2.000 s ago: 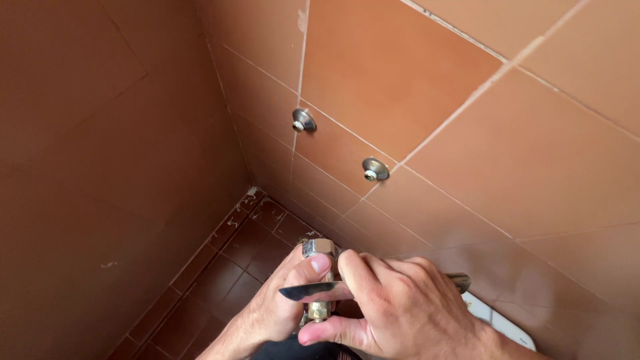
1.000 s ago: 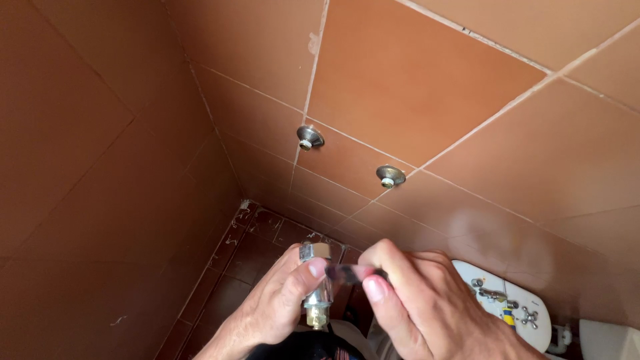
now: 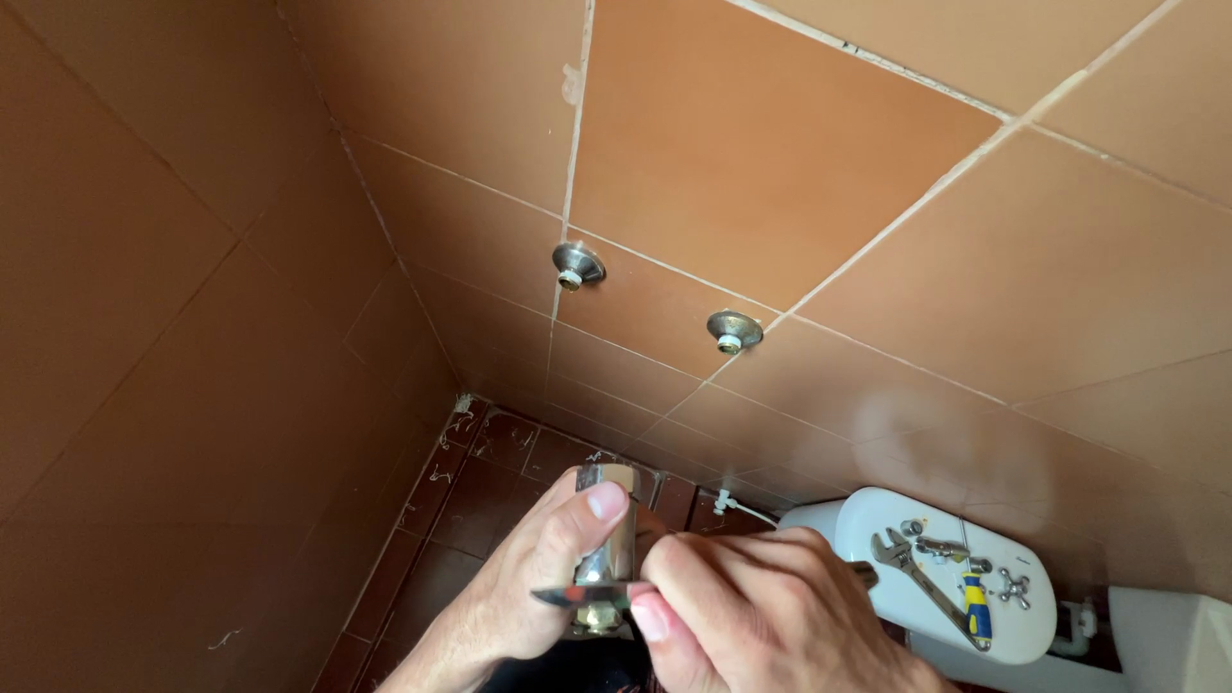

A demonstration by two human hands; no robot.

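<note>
My left hand grips a chrome faucet body, its brass threaded end pointing down. My right hand holds a knife by its handle, and the blade lies across the lower part of the faucet body, near the brass end. Where the edge touches is hard to tell. On the tiled wall ahead, two metal escutcheons, a left one and a right one, each surround a short pipe fitting with something white at its end.
Right of my hands is a white toilet cistern lid bearing an adjustable wrench, a screwdriver, a cross handle and chrome parts. A white valve with hose sits by the wall. Pale shreds lie on the dark floor tiles.
The blade was over the middle of the faucet body in the earlier frames and now lies lower, near the brass end. The view has shifted, showing more of the cistern lid.
</note>
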